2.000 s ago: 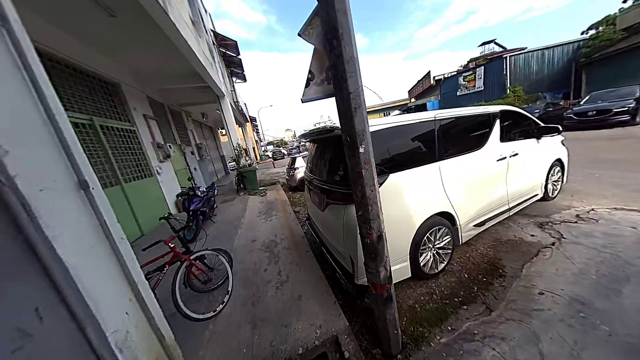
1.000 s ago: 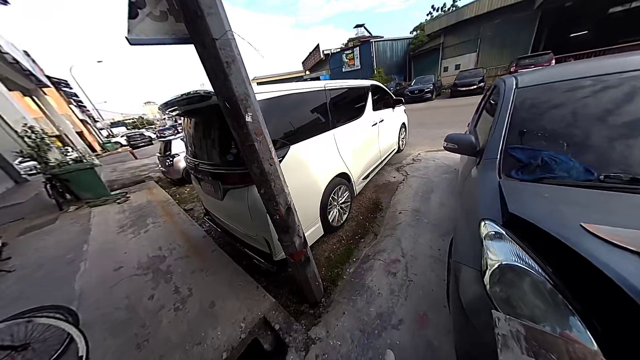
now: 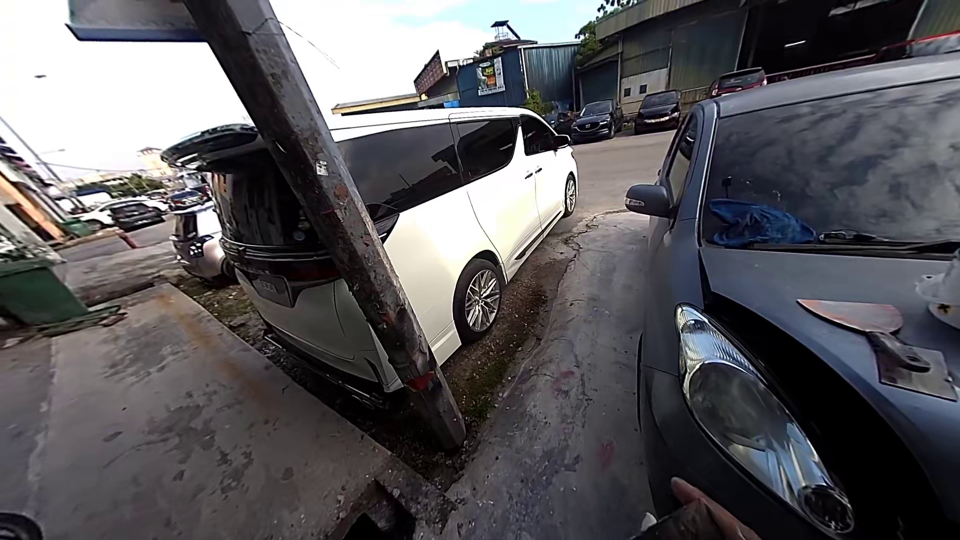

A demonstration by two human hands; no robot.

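Note:
At the bottom edge, right of centre, part of my right hand (image 3: 712, 510) shows beside the headlight (image 3: 757, 420) of a dark grey car. Its fingers appear closed on a dark object (image 3: 679, 523), mostly cut off by the frame. My left hand is out of view. On the car's bonnet (image 3: 787, 274) lie a rounded flat piece (image 3: 855, 315) with a reddish-brown surface and a filler spreader (image 3: 911, 364) with a dark handle. A white container (image 3: 941, 292) stands at the right edge. Crumpled blue cloth (image 3: 757, 223) rests at the windscreen's base.
A leaning, worn post (image 3: 345, 225) stands between a concrete slab (image 3: 165, 390) and the grey car. Behind it is a parked white van (image 3: 435, 217) with its tailgate raised. A green bin (image 3: 37, 292) is at the left, and a dark gap (image 3: 375, 514) opens in the slab's edge.
The view has swung right, bringing the grey car and the things on its bonnet into sight. Part of my right hand now shows at the bottom edge.

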